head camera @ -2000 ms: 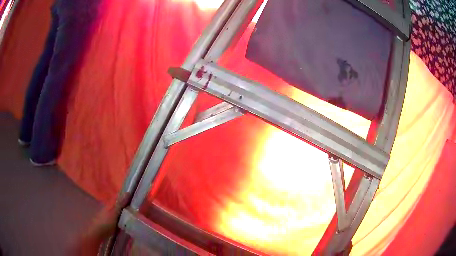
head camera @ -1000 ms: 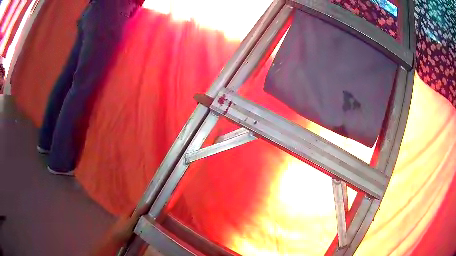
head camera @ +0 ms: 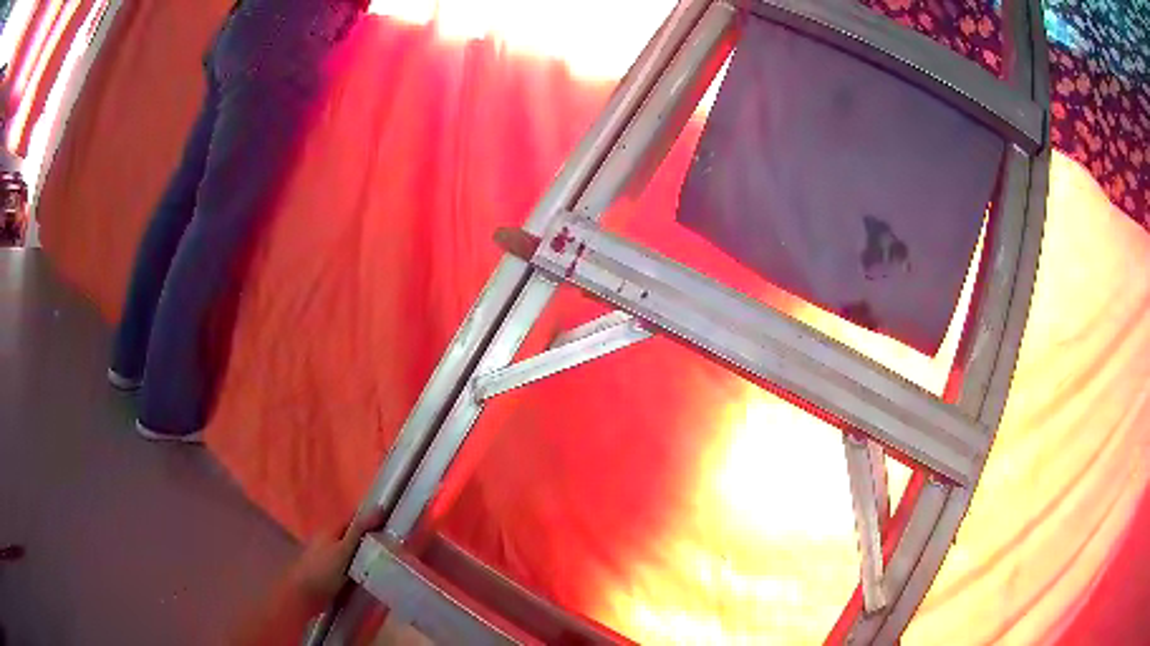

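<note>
The silver aluminium stepladder (head camera: 757, 347) stands tilted across the middle and right of the view, with flat treads, side rails and short diagonal braces. My left hand (head camera: 331, 565) is blurred and partly hidden at the lower left side rail, closed around it. My right hand is not in view. The large orange-red cloth (head camera: 378, 252) hangs behind the ladder and glows yellow-white at the lower right. A dark grey-purple panel (head camera: 832, 177) with a black smudge shows between the upper treads.
A person in dark trousers (head camera: 208, 227) stands at the left on a flat grey surface (head camera: 114, 505), beside the cloth. Dark red patterned fabric (head camera: 1097, 120) is at the upper right. A small dark thing (head camera: 11, 553) lies at the left edge.
Compared with two seconds ago, the ladder, cloth and person sit further right in the view, and the ladder a little lower. My left hand stays at the lower left rail.
</note>
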